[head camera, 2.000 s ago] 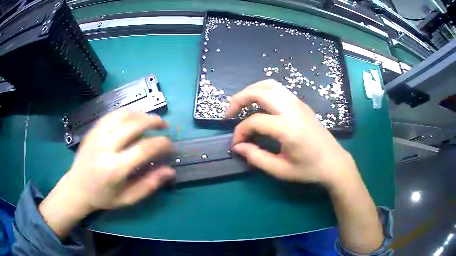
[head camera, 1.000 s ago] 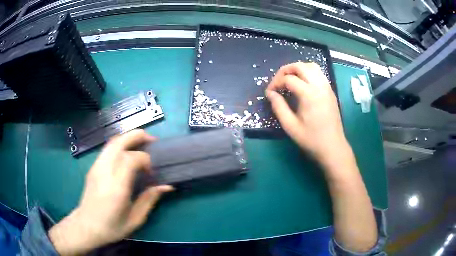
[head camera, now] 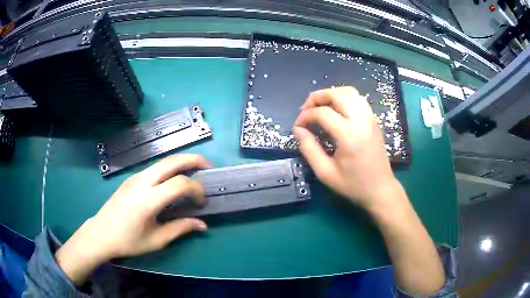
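Observation:
A black plastic bar (head camera: pixel 250 187) lies on the green mat in front of me, with small bright dots along its middle strip and ringed holes at its right end. My left hand (head camera: pixel 148 206) grips its left end, which the fingers hide. My right hand (head camera: pixel 343 142) is over the lower middle of the black parts tray (head camera: pixel 290 73), fingers bent, thumb and fingertips a little apart; whether a tiny piece is between them cannot be seen. Small silvery nuts (head camera: pixel 258 131) lie scattered in the tray, heaped at its lower left and right side.
A second black bar (head camera: pixel 154 139) lies slanted at the left. A tall stack of bars (head camera: pixel 72 78) stands behind it at the far left. A pale plastic piece (head camera: pixel 431 115) lies right of the tray. Metal rails (head camera: pixel 186 43) run along the back of the bench.
The bar in my left hand was tilted and blurred a second ago; now it lies with its dotted face up. My right hand has shifted slightly toward the tray's near edge.

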